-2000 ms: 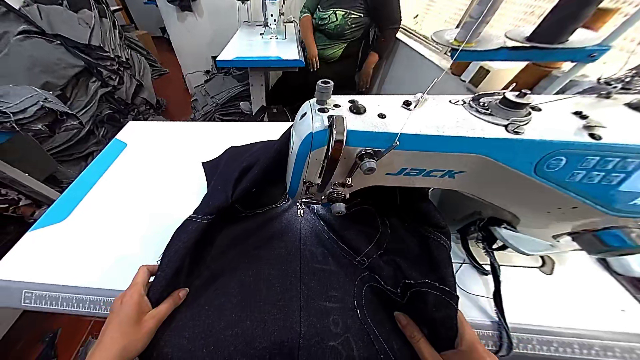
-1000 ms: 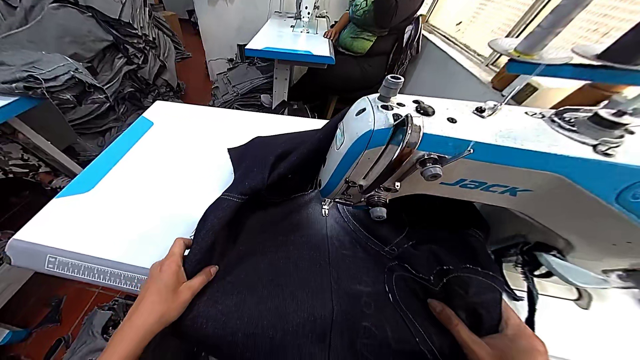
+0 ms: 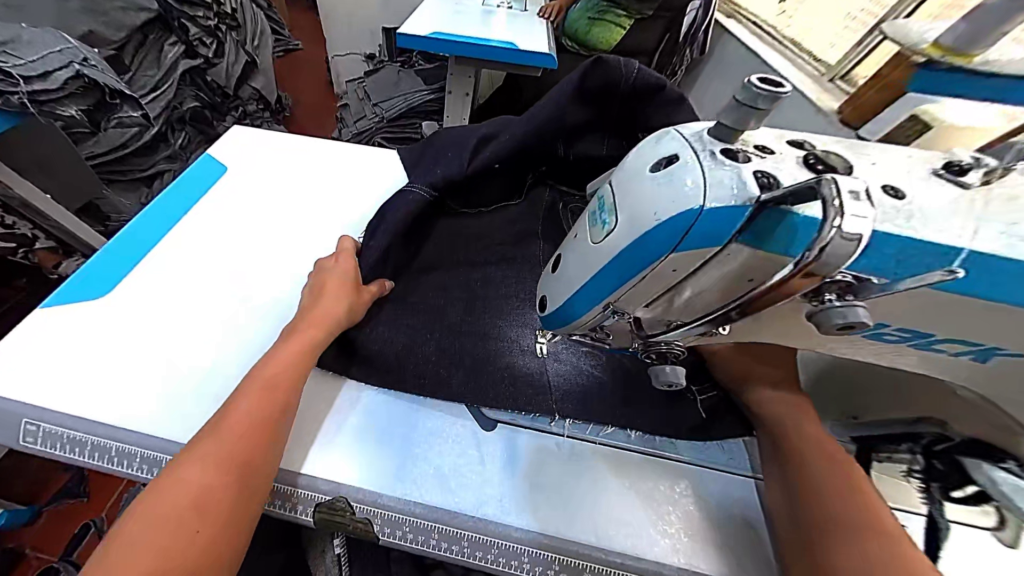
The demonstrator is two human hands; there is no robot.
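Dark denim fabric (image 3: 448, 304) with pale stitching lies under the head of a Jack sewing machine (image 3: 640, 216). The presser foot (image 3: 542, 344) stands at a seam, close to the cloth's frayed near edge. At the cloth's left edge is my left hand (image 3: 340, 284), thumb on top and fingers at the rim, gripping it. My right hand (image 3: 744, 368) reaches under the machine arm to the cloth's right part; its fingers are hidden, so its hold cannot be told. Beyond the machine head, the far part of the cloth is bunched up.
A white sewing table (image 3: 240, 232) with a ruler strip (image 3: 448, 544) along its front edge carries the machine. Piles of grey cloth (image 3: 160, 104) lie at the back left. Behind stands another sewing table (image 3: 480, 36), with a person's hand at it. Dark cloth strips hang at the right.
The denim has moved away from me under the presser foot, and its near edge has come into view. Both hands have moved forward, the right one under the machine arm. The view has shifted closer.
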